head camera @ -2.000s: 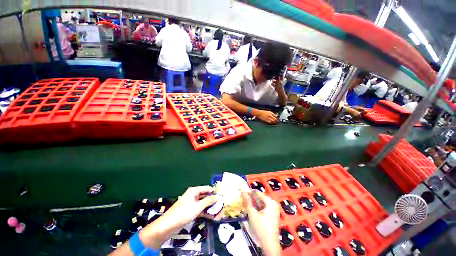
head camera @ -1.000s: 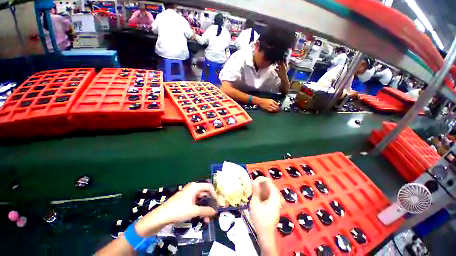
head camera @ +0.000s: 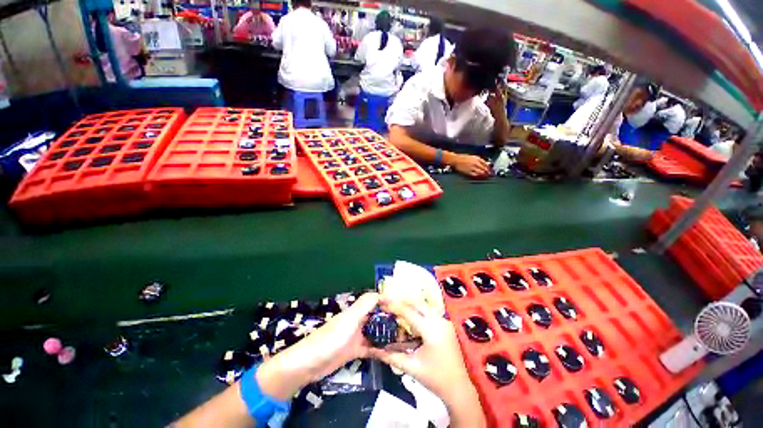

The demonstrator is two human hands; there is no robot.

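Observation:
A round black unit (head camera: 381, 328) with fine pale marks is held between my two hands, over the near side of the blue bin (head camera: 383, 272). My left hand (head camera: 339, 338) grips it from the left; a bright blue strap is on that wrist. My right hand (head camera: 427, 343) is closed around its right side, fingers in front of the cream-white heap (head camera: 414, 285) in the bin. Black parts with white tabs (head camera: 289, 322) lie in a pile left of the bin. White paper (head camera: 395, 411) lies below my hands.
A red tray (head camera: 586, 288) with black discs in several pockets lies at right, with a small white fan (head camera: 721, 328) at its edge. Stacked red trays (head camera: 159, 188) stand across the green belt (head camera: 251, 242). A thin stick (head camera: 176, 318) lies at left. A person (head camera: 448, 100) sits opposite.
My hands, apart on both sides of the cream-white heap before, are now together around the black unit. Its marked face now shows. The view has shifted, moving the scene slightly right.

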